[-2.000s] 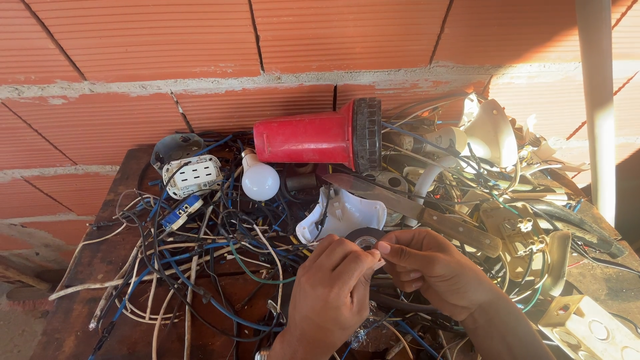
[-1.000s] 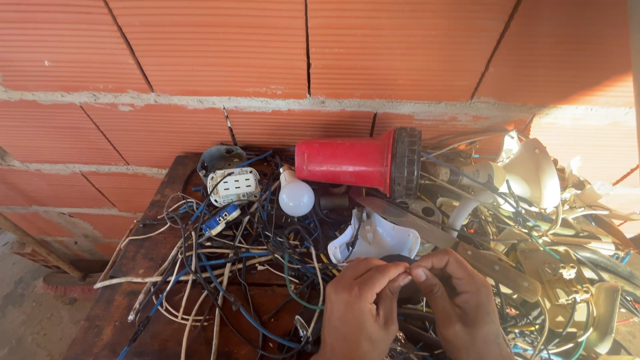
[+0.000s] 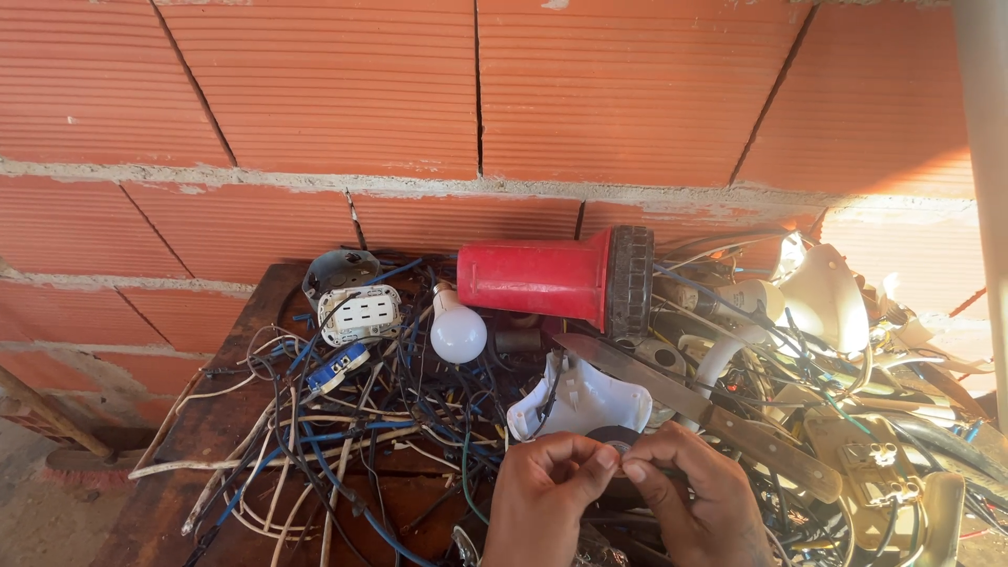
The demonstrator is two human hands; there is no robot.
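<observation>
My left hand [image 3: 551, 488] and my right hand [image 3: 693, 492] meet at the lower middle, thumbs and index fingertips pinched close together. Something small seems to lie between the fingertips, too small to make out. A roll of black tape [image 3: 614, 435] shows just behind and below the fingertips, partly hidden by the hands; whether a finger holds it cannot be told. Beyond the hands lies a white plastic shell [image 3: 602, 398]. A knife with a wooden handle [image 3: 776, 457] lies to its right, its blade pointing up and left.
On the dark wooden table [image 3: 157, 512] lie tangled wires [image 3: 315, 441], a white bulb [image 3: 458, 331], a red flashlight [image 3: 535, 276], a white socket [image 3: 360, 316], a blue-and-white socket piece [image 3: 337, 368] and a metal box [image 3: 339, 272]. A brick wall [image 3: 315, 87] stands behind; a broom [image 3: 94, 457] is at left.
Two seconds ago the black tape roll was plainly up at my right fingers; now it shows lower, behind the fingertips. Both hands have turned so their fingertips meet. The view has shifted.
</observation>
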